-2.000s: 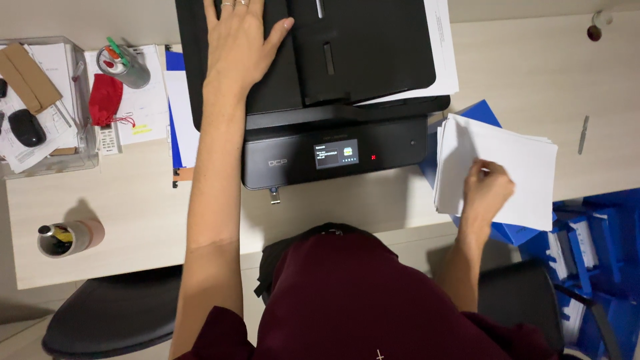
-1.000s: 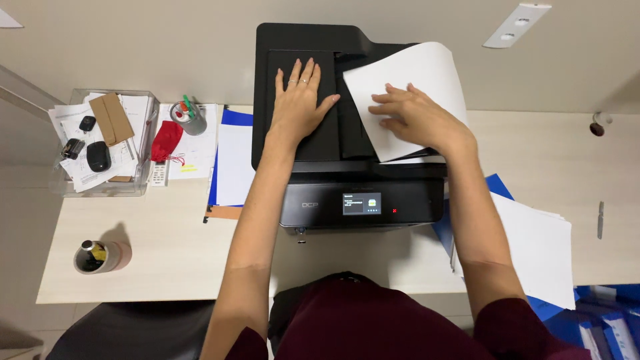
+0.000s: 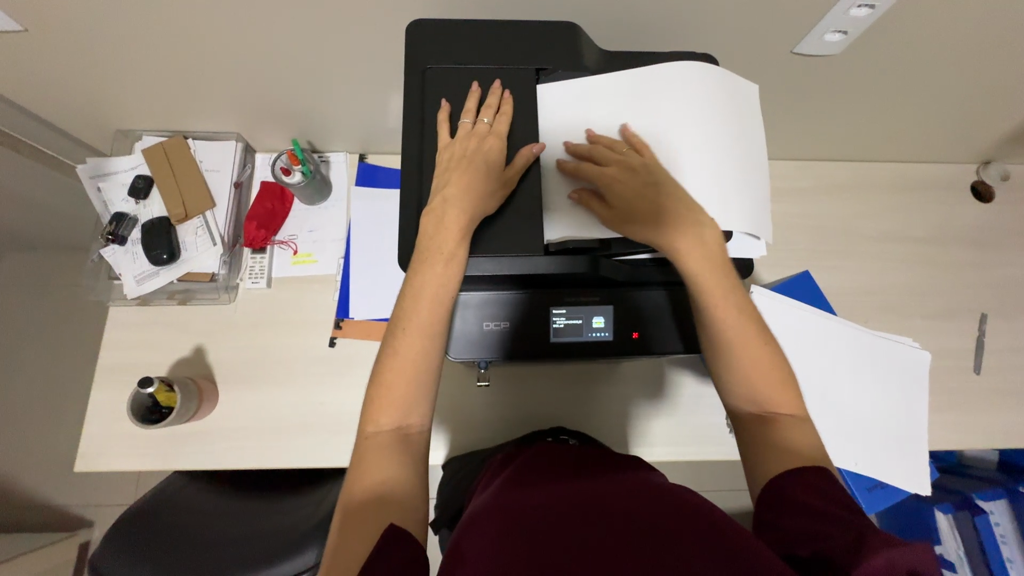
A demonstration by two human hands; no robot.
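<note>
A black multifunction printer (image 3: 512, 320) stands on the desk, its small screen lit and a red light showing beside it. My left hand (image 3: 480, 164) lies flat, fingers spread, on the black cover at the left of the document feeder. A white sheet (image 3: 688, 120), perhaps with others under it, lies on the feeder tray, its left edge at that cover. On this paper rests my right hand (image 3: 632, 188), palm down with fingers apart. Right of the printer, a stack of white paper (image 3: 848, 384) lies over a blue folder (image 3: 804, 292), partly behind my right forearm.
At the left are a clear tray (image 3: 240, 280) with papers and a computer mouse (image 3: 160, 242), a red pouch (image 3: 270, 214), a mesh pen cup (image 3: 308, 184) and another cup (image 3: 188, 400). Blue binders (image 3: 972, 512) stand below the desk's right end; a black chair (image 3: 224, 528) is at lower left.
My right hand has moved from the paper stack on the right to the feeder, where white paper now lies. My left hand remains on the cover. The view has shifted.
</note>
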